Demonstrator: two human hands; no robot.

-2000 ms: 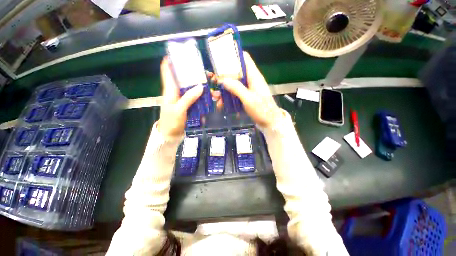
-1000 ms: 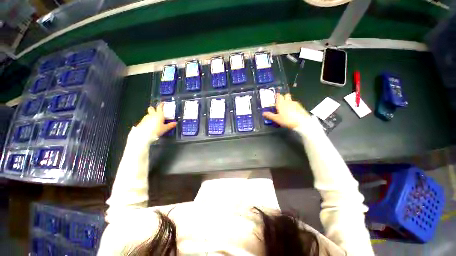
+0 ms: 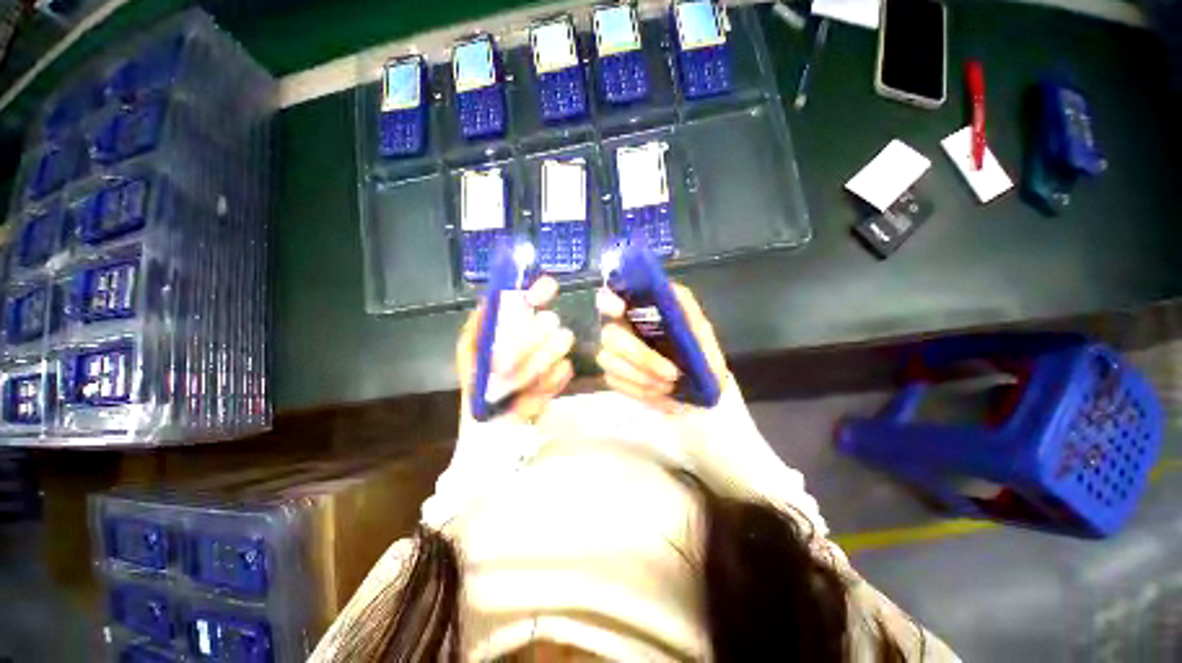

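Observation:
My left hand [image 3: 529,352] holds a blue keypad phone [image 3: 486,339] tilted up on edge, near my chest. My right hand [image 3: 648,356] holds another blue phone [image 3: 684,334], also tilted, with its dark back partly showing. A small bright light shows at the top end of each phone. The clear blister tray [image 3: 583,134] lies just beyond my hands. Its far row holds several phones with lit screens. Its near row holds three phones in the middle, and both its end pockets are empty. The held phones' screens are hidden from view.
Tall stacked blister trays [image 3: 195,259] stand at left, with a lower tray stack [image 3: 195,583] beneath. At right lie a smartphone [image 3: 913,52], a red pen [image 3: 976,110], white slips [image 3: 887,175], a black block [image 3: 894,227] and a spare blue phone [image 3: 1069,130]. A blue stool [image 3: 1102,440] stands lower right.
Both hands have taken the phones from the near row's end pockets and brought them together toward my chest. The view has tilted down, so the tray sits higher in the picture.

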